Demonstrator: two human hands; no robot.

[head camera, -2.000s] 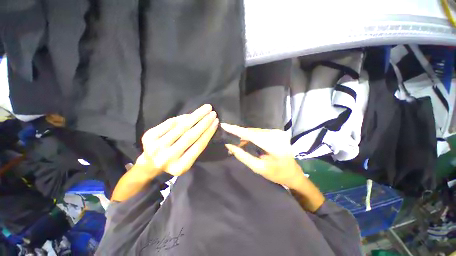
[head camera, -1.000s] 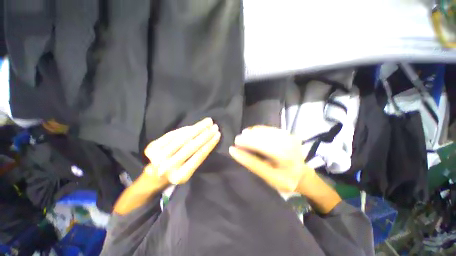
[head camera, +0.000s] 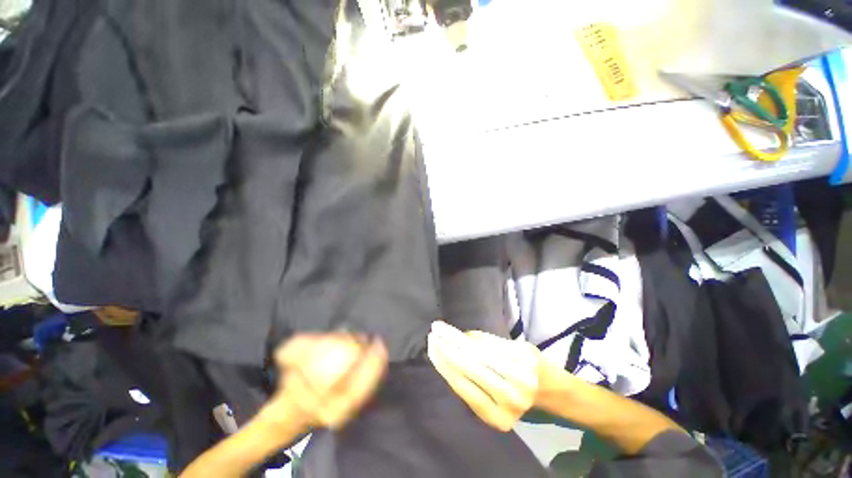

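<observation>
A large black garment piece (head camera: 360,224) lies over the left of the white machine table and hangs over its front edge towards my lap. Its upper end reaches the brightly lit area by the machine's needle. My left hand (head camera: 332,373) is curled and blurred on the garment's lower edge; whether it grips the cloth is unclear. My right hand (head camera: 486,369) is at the lower right corner of the garment, fingers together with the tips touching or pinching its edge. The fingertip contact is partly hidden.
Scissors with yellow and green handles (head camera: 766,117) lie at the table's right end. A yellow marked strip (head camera: 607,61) lies on the machine bed (head camera: 532,168). White-and-black garment pieces (head camera: 612,308) hang below the table edge. Dark cloth heaps lie lower left.
The view has shifted up, showing the needle area, yellow strip and scissors. Both hands now appear lower in the picture, at the garment's lower edge. My left hand has changed from flat fingers to curled.
</observation>
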